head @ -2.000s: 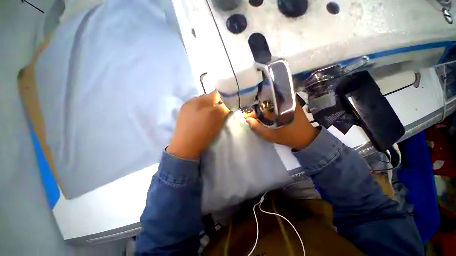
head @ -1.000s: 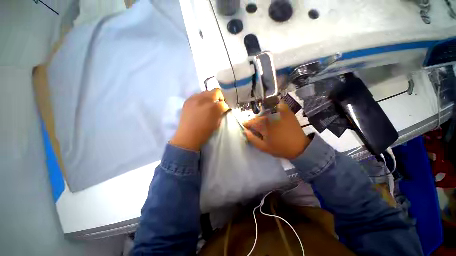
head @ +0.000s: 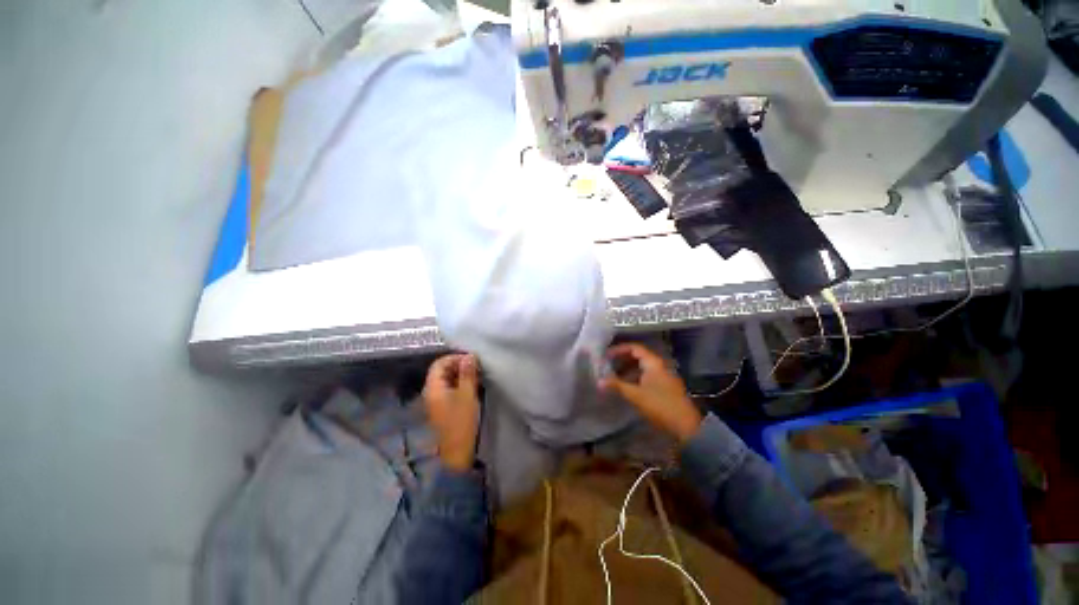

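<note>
A light grey-blue fabric panel [head: 532, 307] lies from the brightly lit needle area over the table's front edge and hangs towards my lap. My left hand [head: 453, 402] is at its lower left edge, fingers curled; whether they grip cloth is unclear. My right hand [head: 648, 388] has thumb and fingertips pinched at its right edge. The white sewing machine [head: 757, 83] stands behind, its presser foot [head: 570, 148] beside the cloth's far end. Glare hides detail there. A wide stack of the same cloth [head: 343, 166] lies left on brown and blue sheets.
Black labels [head: 639, 192], a crinkled dark plastic bag [head: 698, 177] and a smartphone [head: 799, 242] with a white cable lie right of the needle. A blue crate [head: 988, 508] with fabric stands lower right. Grey cloth [head: 314, 508] hangs lower left. White earphones [head: 621, 532] cross my lap.
The view has shifted, showing more of the machine and lap. Both hands have moved from beside the needle back to the lap side of the table edge. The panel now lies spread over the edge.
</note>
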